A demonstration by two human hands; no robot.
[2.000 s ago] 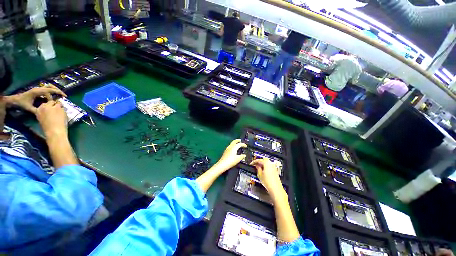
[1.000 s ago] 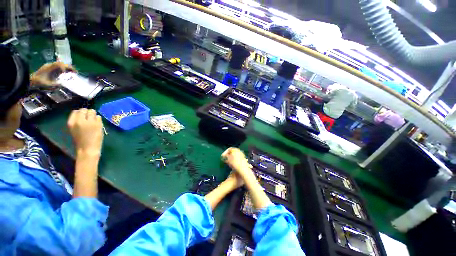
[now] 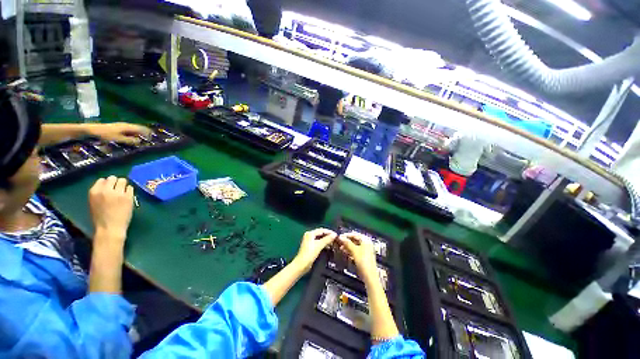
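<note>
My left hand (image 3: 314,247) and my right hand (image 3: 360,253) are close together over the upper part of the working foam tray (image 3: 296,315). Their fingertips nearly meet; whether they pinch a small part is too small to tell. The tray holds several phone units in a row. One phone unit (image 3: 344,304) with an orange mark shows below my hands; the units under my hands are partly hidden. Small black parts (image 3: 242,245) lie scattered on the green mat left of my hands, with a few pale sticks.
A second foam tray (image 3: 428,308) stands to the right. Stacked trays (image 3: 298,193) stand beyond my hands. A blue bin (image 3: 165,184) and a bag of pale pieces (image 3: 223,190) lie to the left. A person in a blue smock (image 3: 63,301) sits at left, one arm over another tray.
My hands were crossed at the tray's left edge and are now side by side, fingertips together, over the tray. The neighbour has lowered the pale unit and reaches over the far-left tray.
</note>
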